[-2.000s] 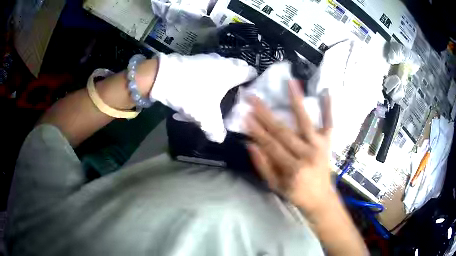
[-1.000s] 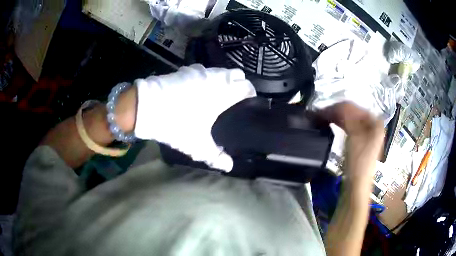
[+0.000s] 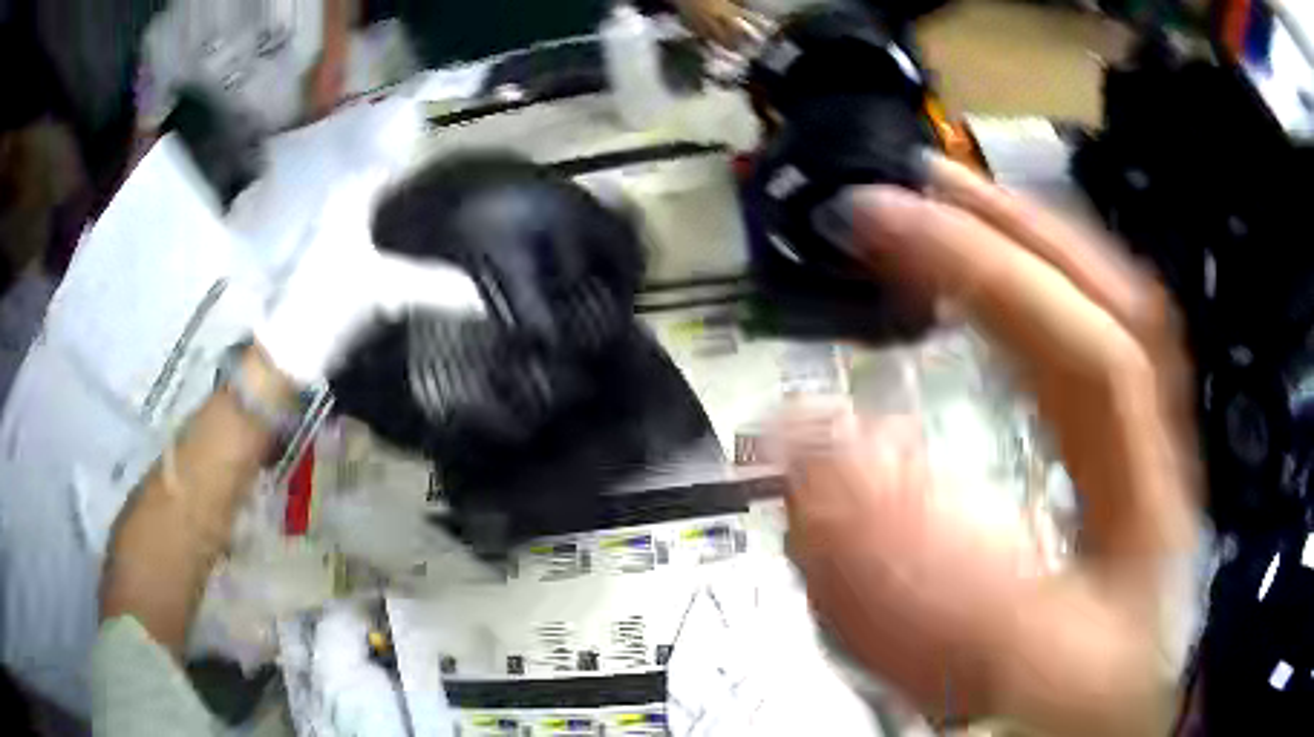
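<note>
A black desk fan (image 3: 533,274) is left of centre, blurred, above the label-printed bench cover. My left hand (image 3: 346,295), in a white glove, holds it from its left side; the gloved fingers are partly hidden behind it. My bare right hand (image 3: 1102,576) is large and blurred on the right. Its thumb and fingers are spread in a wide curve with nothing seen between them. Its fingertips overlap a second black fan or fans (image 3: 843,159) at the back; whether they touch cannot be told.
A translucent white bottle (image 3: 634,65) stands at the back. Another person's hand (image 3: 721,22) is at the top edge, beside the back fan. Printed sheets (image 3: 577,634) cover the bench in front. A small red item (image 3: 298,487) lies at left. Dark objects fill the right edge.
The view has swung to another part of the bench. The fan is now held out by my left hand at left. My right hand has come off it and opened; the cloth is no longer seen.
</note>
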